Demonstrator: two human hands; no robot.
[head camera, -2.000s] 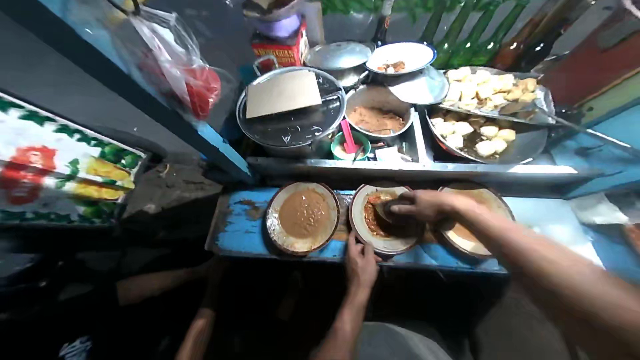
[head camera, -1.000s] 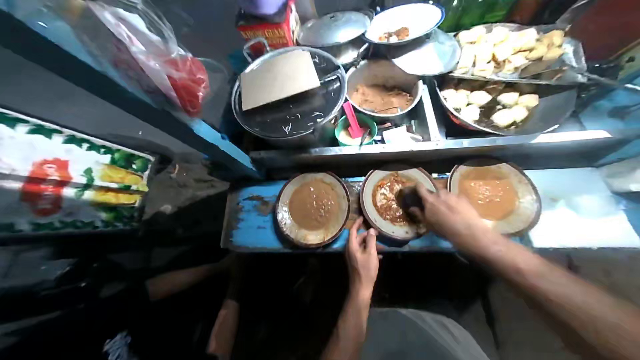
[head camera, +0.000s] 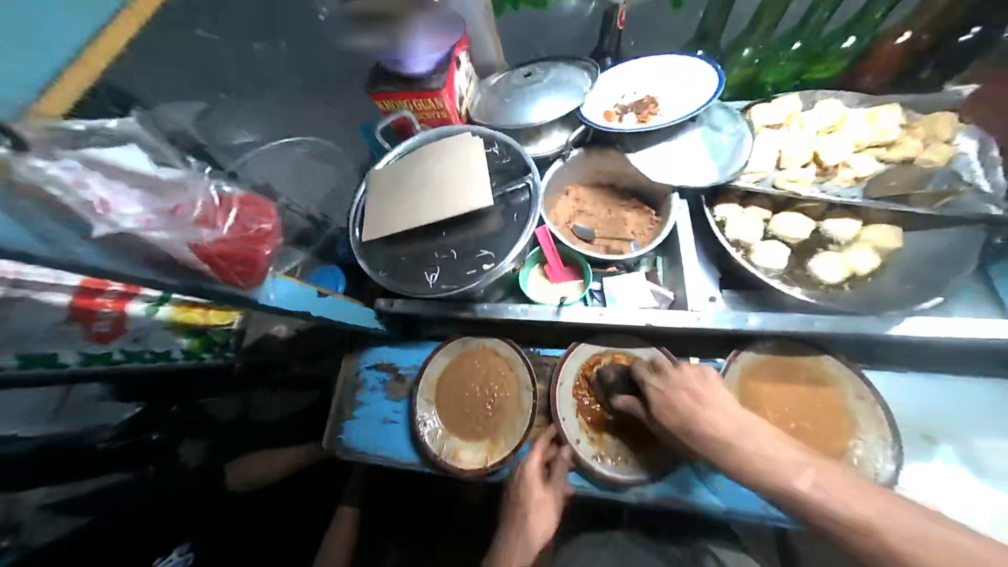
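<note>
Three round plates stand in a row on a worn blue bench. In the middle plate lies a red-brown chunky paste. My right hand is closed on a dark pestle, which presses into that paste. My left hand touches the lower left rim of the middle plate; its fingers are bent, and whether it grips the rim cannot be told. The left plate holds smooth brown sauce, and the right plate holds orange-brown sauce, partly behind my right forearm.
Behind the metal ledge are a lidded pot, a pot of brown paste, a green cup with a pink scoop, and a wok of frying pieces. A tray holds fried pieces. Another person's arm is at lower left.
My right hand has kept hold of the pestle, moving it about within the middle plate. My left hand has stayed at that plate's rim.
</note>
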